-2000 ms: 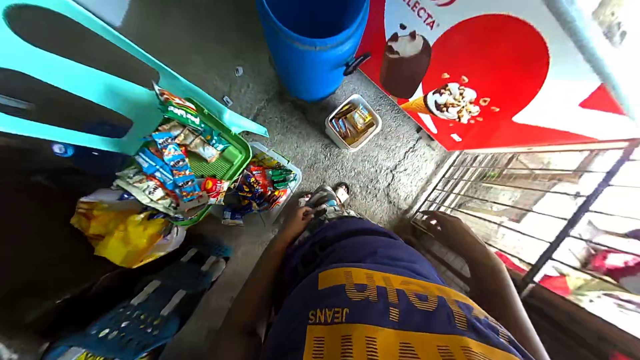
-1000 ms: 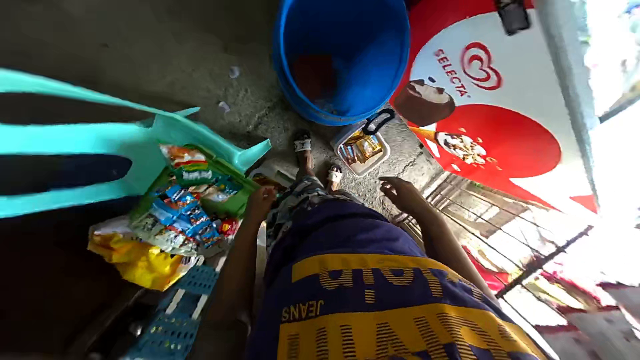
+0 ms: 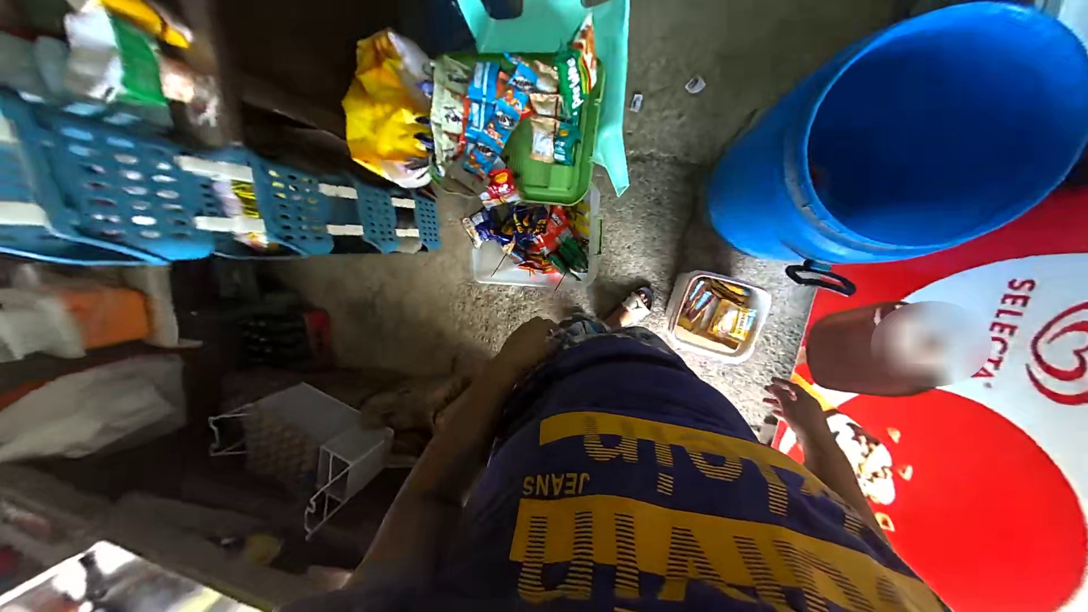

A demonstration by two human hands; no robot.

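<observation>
My left hand (image 3: 529, 342) is beside my patterned shorts at the left hip, dim and with its fingers bunched; whether it holds anything is unclear. My right hand (image 3: 795, 406) hangs empty, fingers apart, in front of the printed red and white panel (image 3: 994, 476). Between that hand and my feet, a clear plastic tub (image 3: 752, 350) of small packets stands on the concrete floor. Farther off at left, a green plastic basket (image 3: 548, 183) holds strips of snack sachets. Next to it is a white container (image 3: 510, 274) with more colourful packets.
A large open blue plastic drum (image 3: 765, 178) stands at upper right, a black handle at its rim. A teal plastic chair (image 3: 610, 119) is beside the green basket. Blue perforated baskets (image 3: 136, 183), a yellow bag (image 3: 382, 106) and a white wire rack (image 3: 319, 425) line the left.
The view has swung strongly to the left, showing the blue baskets and dark shelving more fully. My right hand was over a metal grille at first; now it is in front of the printed panel.
</observation>
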